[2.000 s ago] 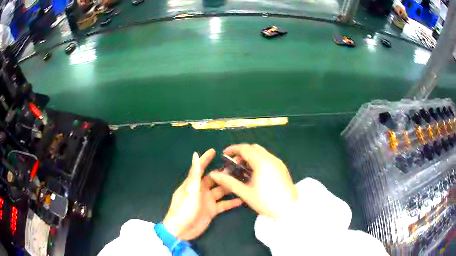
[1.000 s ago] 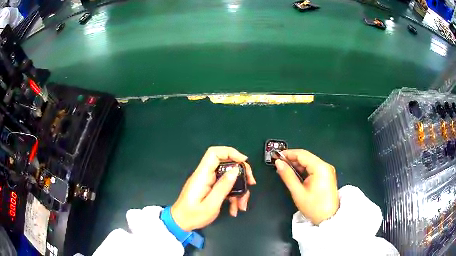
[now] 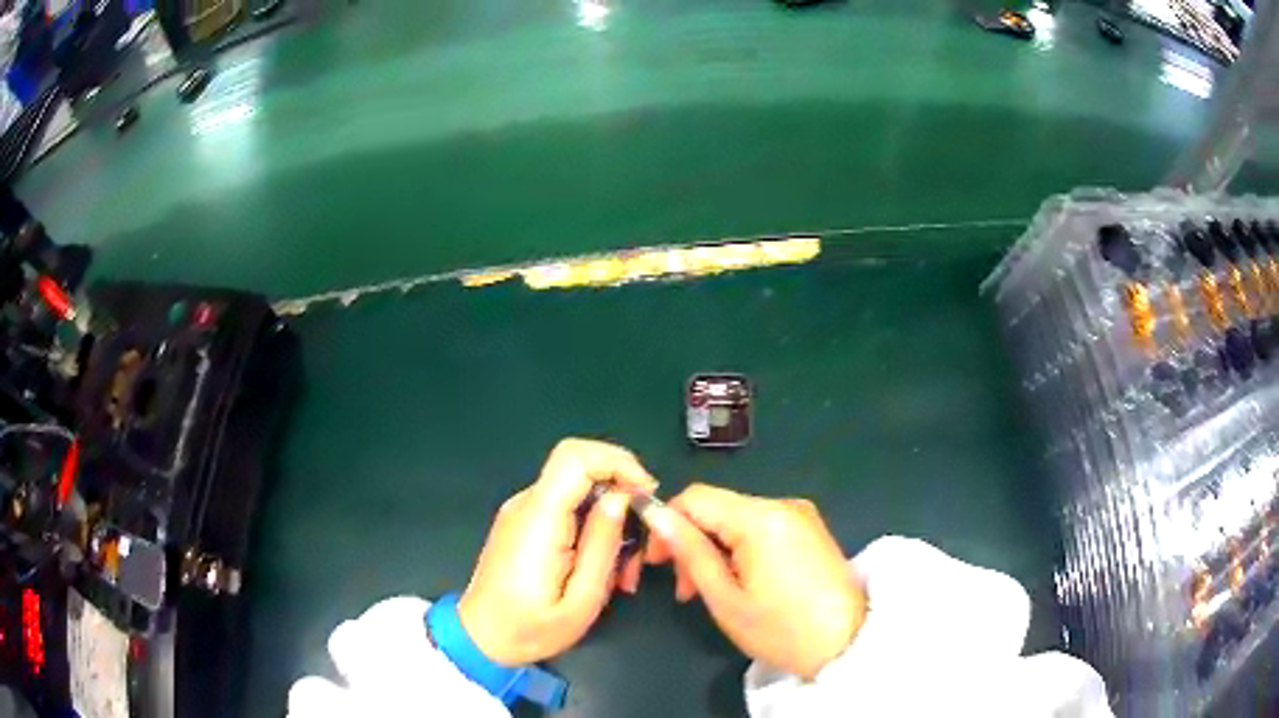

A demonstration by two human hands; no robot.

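My left hand (image 3: 550, 561), with a blue wrist band, is closed around a small dark watch case (image 3: 630, 527) low over the bench. Fingers hide most of the case. My right hand (image 3: 772, 572) meets it from the right, with thumb and index fingertips pinched together at the case's upper right edge. Whether a slim tool is between those fingertips cannot be told. A second watch case (image 3: 720, 410) lies flat on the dark green bench just above the hands, open side up, showing silver, white and reddish parts.
A black press fixture (image 3: 168, 421) with red levers and red digits stands at the left. A tall stack of clear blister trays (image 3: 1045, 407) holding black and orange parts stands at the right. Worn yellow tape (image 3: 673, 264) marks the belt edge. Small parts lie on the green belt beyond.
My right hand has left the watch case on the bench and moved left to the one in my left hand. Two seconds ago no case lay on the bench. The camera view has shifted.
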